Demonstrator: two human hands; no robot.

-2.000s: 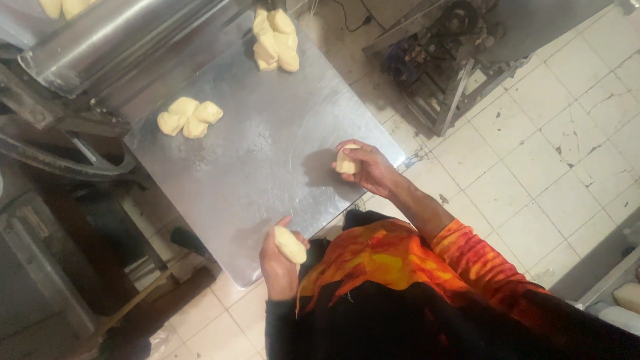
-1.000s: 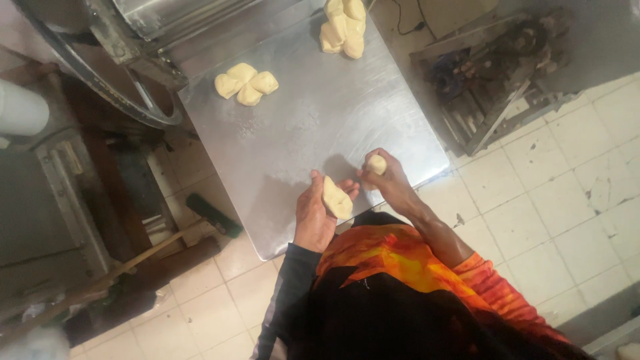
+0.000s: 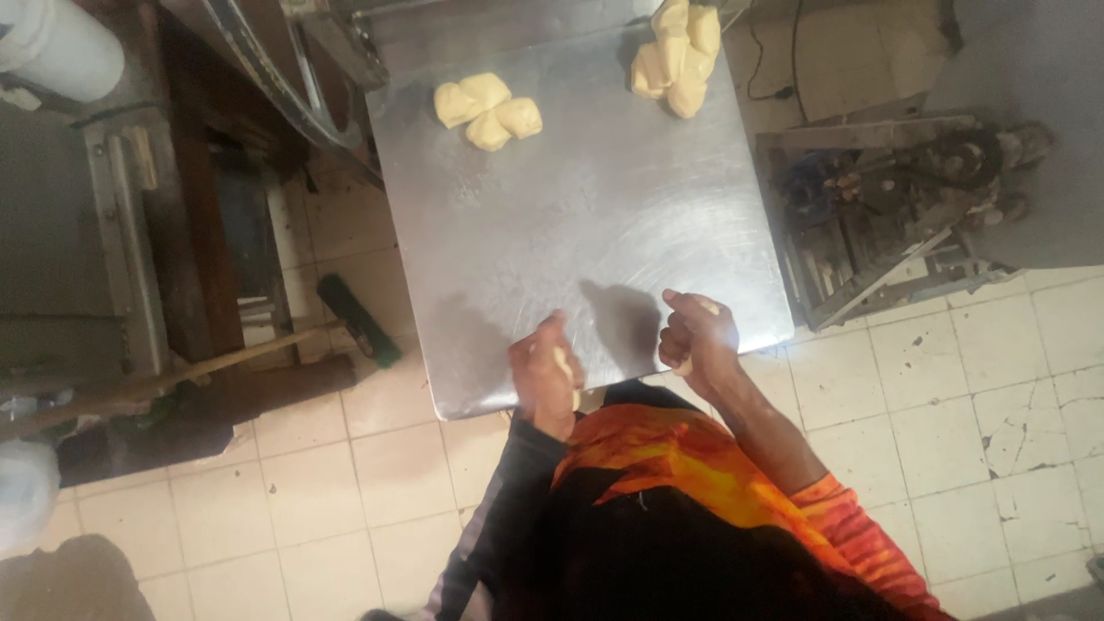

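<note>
My left hand (image 3: 545, 371) is curled around a piece of dough (image 3: 566, 369), just over the near edge of a metal table (image 3: 569, 233). To its right, my right hand (image 3: 697, 335) grips another piece of dough (image 3: 709, 306), mostly hidden by the fingers. The two hands are apart, and both cast shadows on the metal. A small cluster of dough pieces (image 3: 488, 110) lies at the table's far left. At the far right corner several more pieces are heaped in a dough pile (image 3: 677, 59).
Left of the table are a green-headed broom (image 3: 358, 319) on the tiled floor and a white bucket (image 3: 65, 47) farther back. A curved metal machine part (image 3: 276, 78) borders the far left corner. An open machine frame with a motor (image 3: 914, 190) stands at the right.
My left hand has turned and its fingers now wrap the dough, which earlier lay exposed on it. The hands are farther apart than one second ago. The view has shifted.
</note>
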